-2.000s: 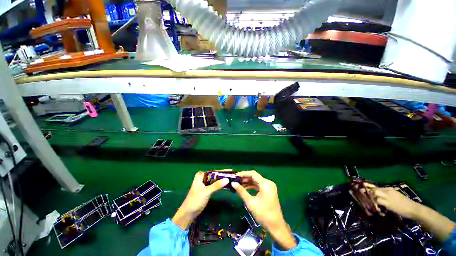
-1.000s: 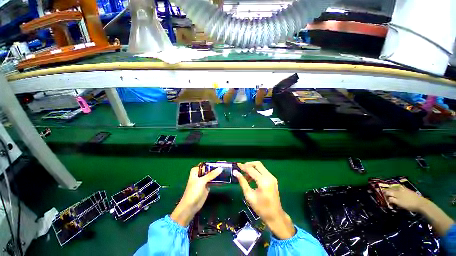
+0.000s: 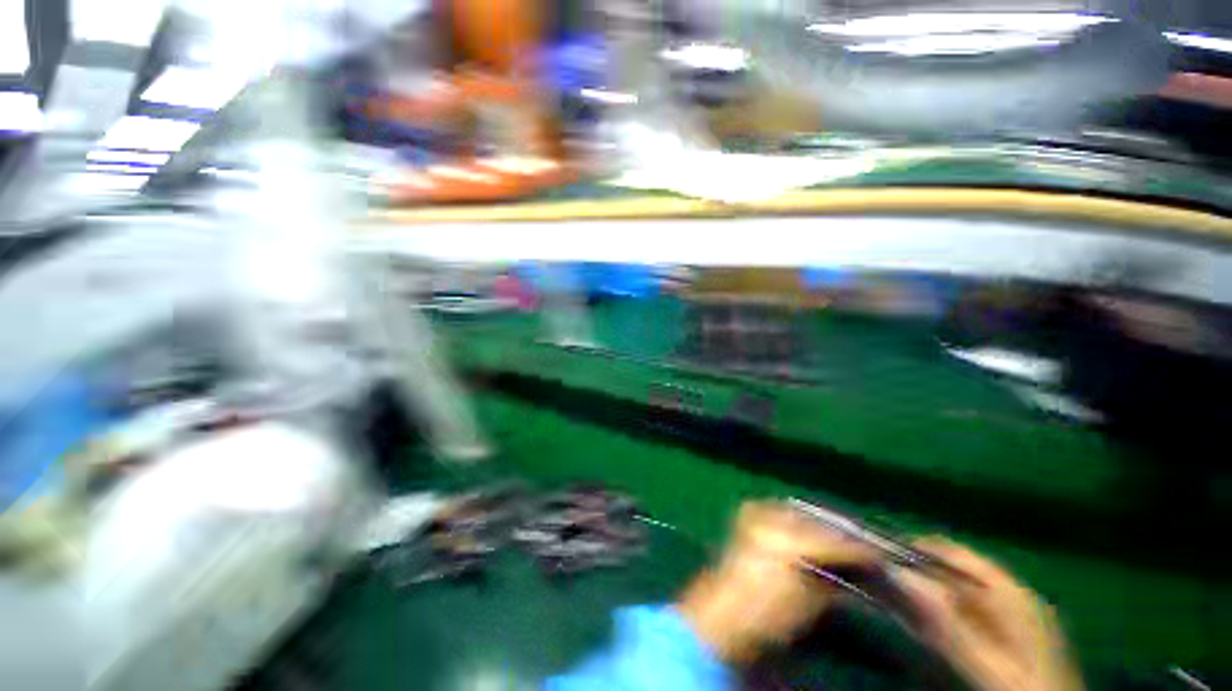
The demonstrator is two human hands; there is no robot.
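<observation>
The frame is badly blurred. A thin phone assembly with a pale edge is held between my two hands at the lower right. My left hand grips its left end, with a blue sleeve behind it. My right hand is at its right end, and its lower part is cut off by the frame's bottom edge. Two blurred screen stacks, one at the left and one beside it, lie on the green surface to the left of my hands.
A white shelf rail with a yellowish edge crosses above the green line surface. An orange press fixture stands on the shelf. A rounded white machine is at the left. A divided tray and black boxes are at the far side.
The view has swung left, so the scene sits further right and more of the white machine shows. The phone assembly is now tilted between my hands. The blister tray and the other person's hand are out of view.
</observation>
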